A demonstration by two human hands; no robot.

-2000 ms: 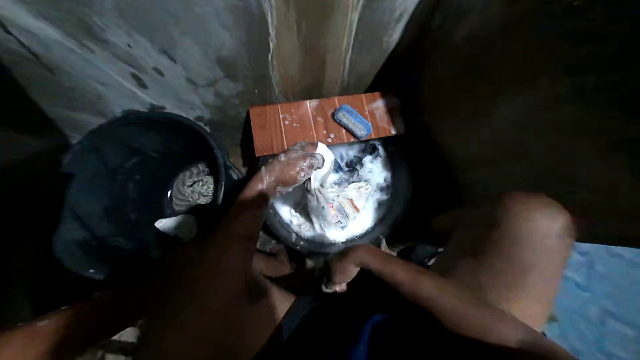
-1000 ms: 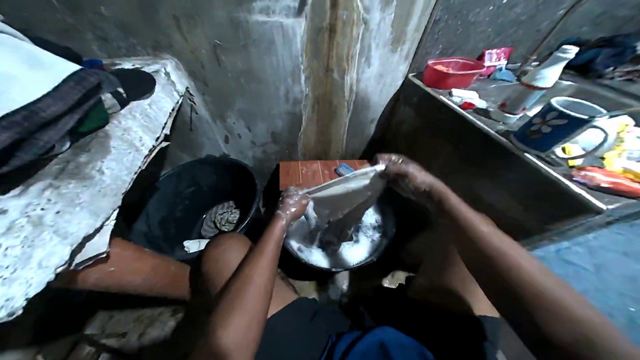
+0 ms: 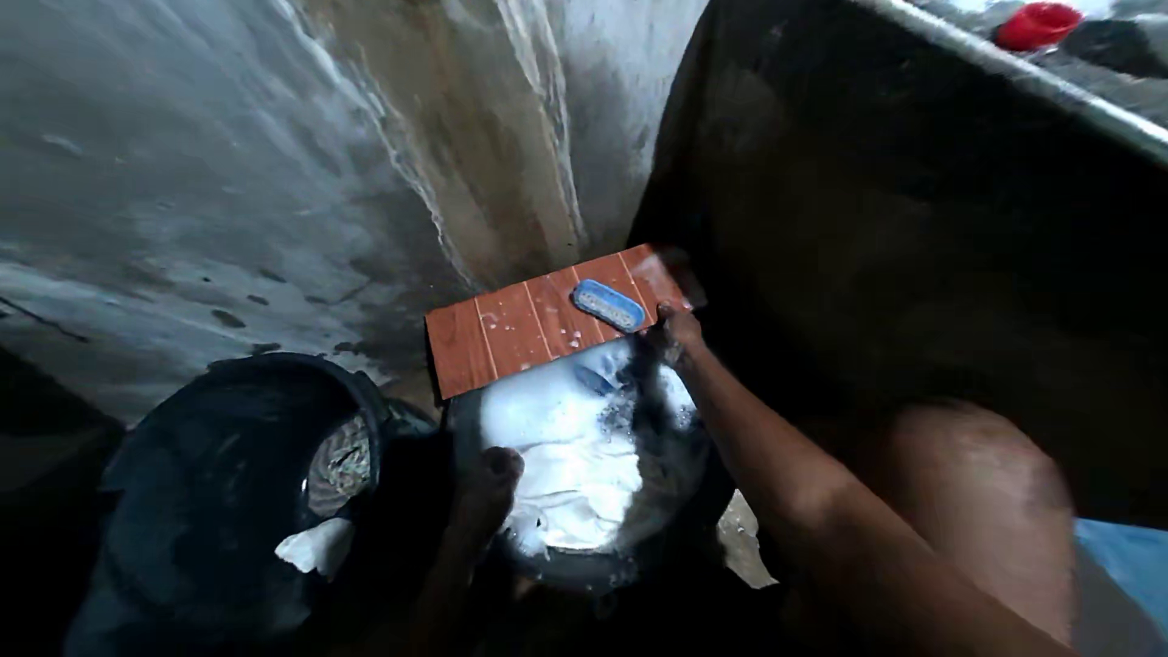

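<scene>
A dark round basin (image 3: 584,573) holds suds and a soaked white cloth (image 3: 579,493). At the basin's left side, my left hand (image 3: 493,479) is beside the cloth, its fingers mostly in shadow. My right hand (image 3: 677,336) is at the basin's far right rim, against the near edge of a reddish-brown board (image 3: 511,333); what it may hold is hidden. On the board, just left of that hand, lies a blue scrub brush (image 3: 609,306), bristles up.
A large dark tub (image 3: 210,474) stands at the left with a crumpled patterned cloth (image 3: 339,465) and a white piece (image 3: 316,547). A concrete wall rises behind the board. A red bowl (image 3: 1038,26) sits on the ledge at upper right.
The white cloth, stretched between both hands above the basin one second ago, now lies in the suds. My hands have come down to the basin. The view has tilted and moved closer.
</scene>
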